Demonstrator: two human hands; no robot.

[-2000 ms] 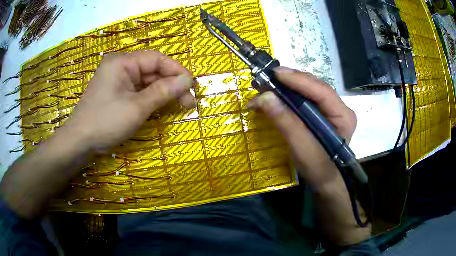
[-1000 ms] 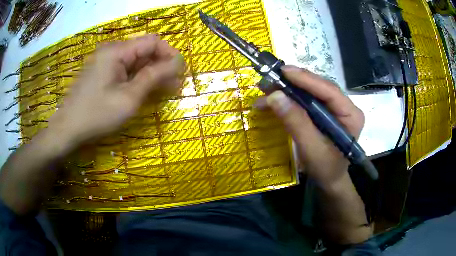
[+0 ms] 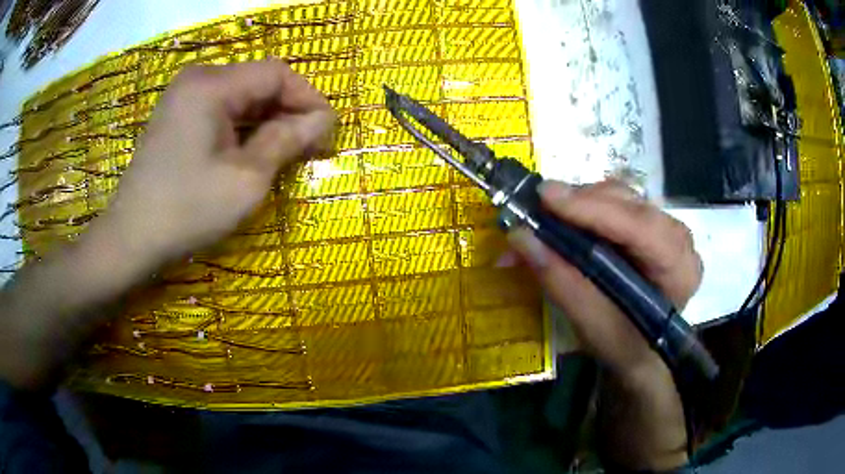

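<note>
A large shiny yellow-amber panel (image 3: pixel 417 305) with a grid of cells lies in front of me. Rows of thin brown-red lead wires (image 3: pixel 264 361) with tiny white beads lie on its left part. My right hand (image 3: pixel 616 255) holds a black soldering iron (image 3: pixel 593 259), with a thin metal tube beside its shaft; its dark tip points up-left over the panel. My left hand (image 3: pixel 213 157) is above the panel's upper left part, thumb and fingertips pinched together. Whether a wire is between them cannot be told; the hand is slightly blurred and hides part of the wire rows.
A black box (image 3: pixel 713 120) with metal fittings stands at the upper right, with black cords (image 3: pixel 776 250) hanging from it. A second yellow panel (image 3: pixel 808 213) is at the far right. A reddish-brown wire bundle (image 3: pixel 51 23) lies at the upper left on the marked white bench top (image 3: pixel 593 93).
The iron and my right hand have moved down and slightly right, and the tip is lower over the panel. My left hand stays pinched near the same place. The view has shifted a little.
</note>
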